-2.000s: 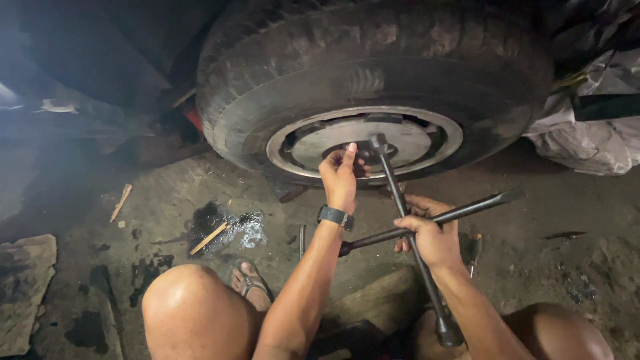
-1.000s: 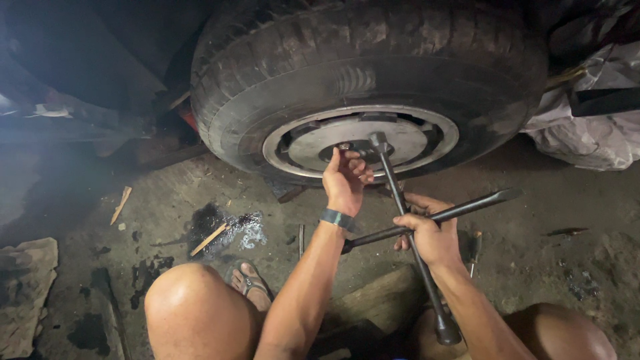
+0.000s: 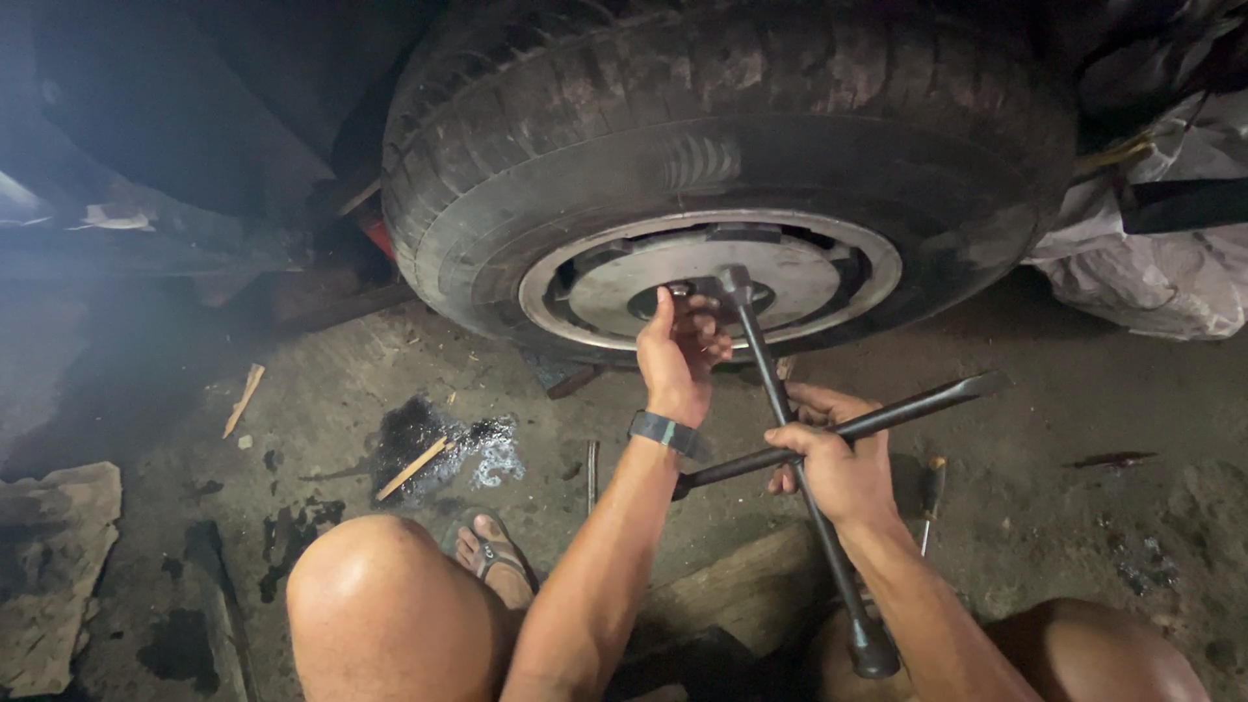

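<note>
A car wheel with a black tyre (image 3: 702, 175) and a silver metal rim (image 3: 877, 263) fills the upper middle of the head view. My right hand (image 3: 829, 453) grips a four-way lug wrench (image 3: 829, 536) near its crossing; one socket end rests at the hub area, right of centre. My left hand (image 3: 682, 351) is at the hub opening, thumb raised beside a shiny nut or bolt head (image 3: 678, 290), its fingers curled. Whether the left fingers hold something is unclear. A dark-banded watch (image 3: 668, 434) is on the left wrist.
On the stained ground lie wood slivers (image 3: 414, 468), a screwdriver (image 3: 933, 492), a thin metal rod (image 3: 592, 476) and a thick wooden block (image 3: 741, 590). Flattened cardboard (image 3: 58, 575) lies at the left. Crumpled plastic sheeting (image 3: 1150, 263) is right of the tyre.
My left hand's fingers have shifted slightly at the hub opening. The right hand keeps its grip on the lug wrench, which has stayed in much the same place.
</note>
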